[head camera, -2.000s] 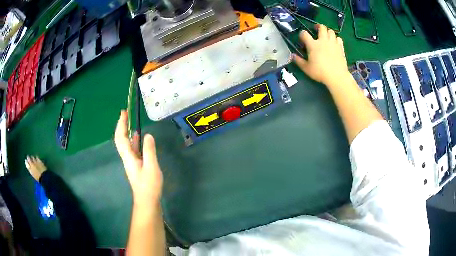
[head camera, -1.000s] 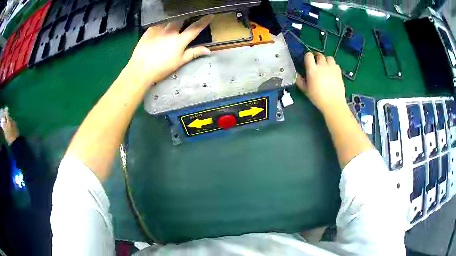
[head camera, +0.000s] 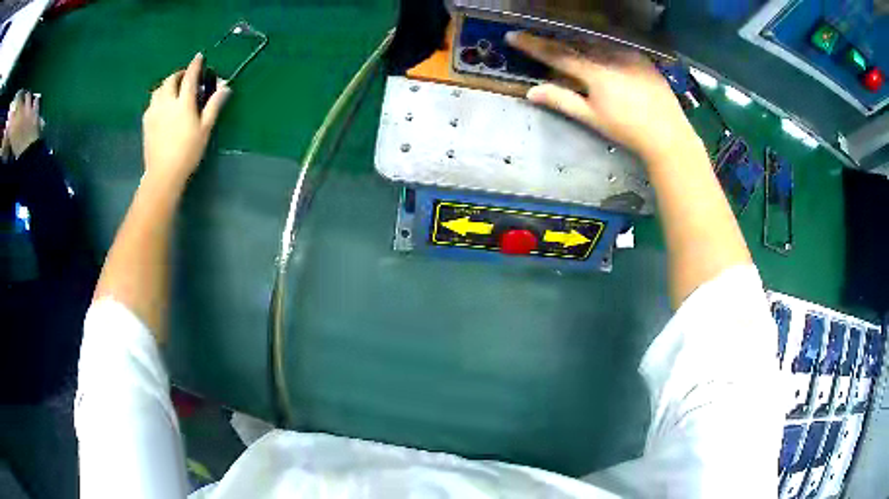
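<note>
A phone frame with a dark blue camera-end panel (head camera: 478, 54) lies in the orange-edged nest (head camera: 432, 66) of the press. My right hand (head camera: 609, 93) reaches over it from the right, fingers spread, fingertips on the panel and thumb near its front edge; I cannot see a grip. Behind my right hand the rest of the nest is hidden. My left hand (head camera: 175, 127) is at the upper left, thumb and fingers closed around the near end of another thin phone frame (head camera: 255, 41) at the green mat.
The silver base plate (head camera: 478, 132) and red button (head camera: 518, 242) are in front of the nest. An air hose (head camera: 292, 210) runs down left of the press. Loose frames (head camera: 778, 200) and a white blister tray (head camera: 824, 317) are at right. Another worker's hand (head camera: 23, 122) is far left.
The view has turned, so the press sits further right. My left hand has left the nest for a frame at the left. My right hand has moved from the loose frames to the nest.
</note>
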